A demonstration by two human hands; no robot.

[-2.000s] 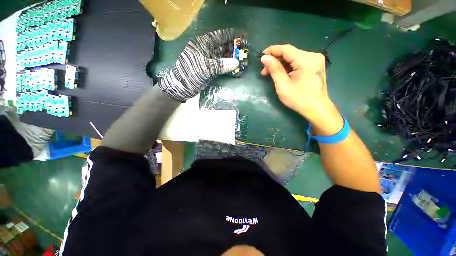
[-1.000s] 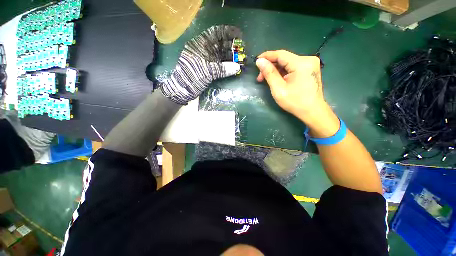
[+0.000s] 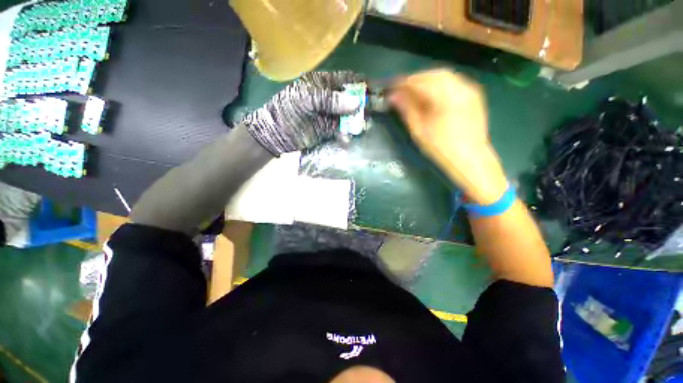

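Observation:
My left hand [image 3: 314,108], in a black-and-white striped glove, holds a small green-and-white circuit board [image 3: 354,112] upright between thumb and fingers, its flat green-and-white face towards me. My right hand [image 3: 442,112] is bare, with a blue strap at the wrist, and is motion-blurred. Its thumb and fingertips pinch close to the board's upper right edge. A blurred dark piece, seemingly the end of a black cable lead [image 3: 379,99], shows between the fingertips and the board. Whether it touches the board cannot be told.
An amber hood [image 3: 299,34] hangs above my left hand. Board panels [image 3: 56,60] lie on a black sheet [image 3: 172,90] at left. A black cable pile [image 3: 606,179] lies at right. White paper [image 3: 322,200] is at the bench edge. A wooden shelf [image 3: 558,34] holds a dark phone [image 3: 500,10].
My left hand has turned the board, so its flat face shows instead of the coloured components. My right hand's fingertips are closer to it. The view has shifted, showing more shelf.

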